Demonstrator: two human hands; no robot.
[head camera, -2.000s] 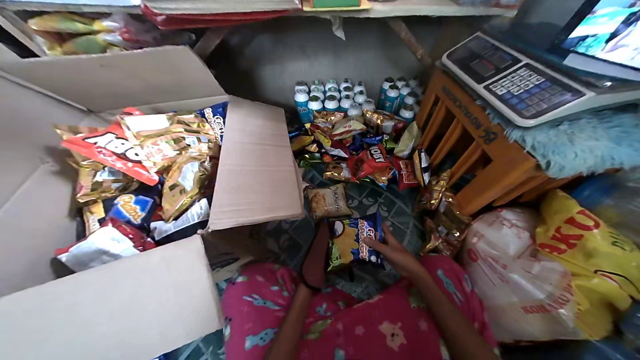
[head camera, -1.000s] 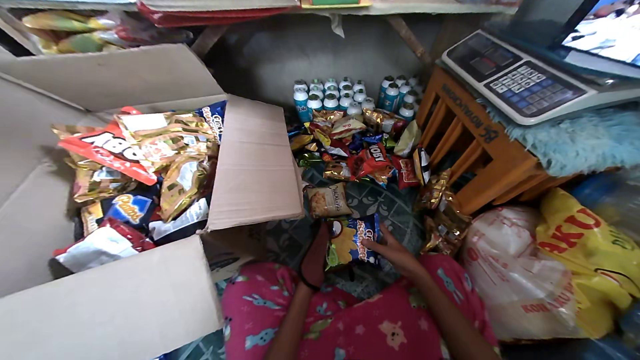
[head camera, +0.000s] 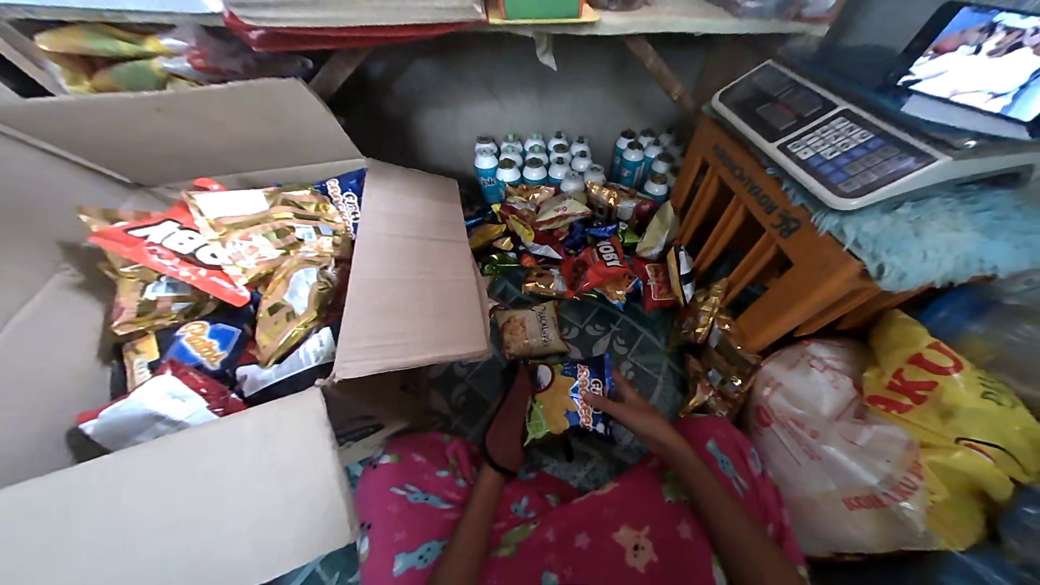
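Observation:
Between my two hands, low over the patterned floor, is a blue and yellow snack packet (head camera: 570, 396). My left hand (head camera: 509, 422) grips its left edge; my right hand (head camera: 636, 410) holds its right side, fingers over the front. Just beyond lies a tan snack packet (head camera: 530, 330) flat on the floor. Farther back, a pile holds a red snack packet (head camera: 600, 266) among several others. At the left stands an open cardboard box (head camera: 414, 268) with gold snack packets (head camera: 296, 305) and a red one (head camera: 175, 248) inside.
White-capped bottles (head camera: 534, 172) stand by the back wall under a shelf (head camera: 715, 24). On the right, a digital scale (head camera: 853, 138) rests above an orange wooden crate (head camera: 756, 236). Gold packets (head camera: 715, 357) lie beside a white plastic bag (head camera: 821, 439) and a yellow one (head camera: 951, 406).

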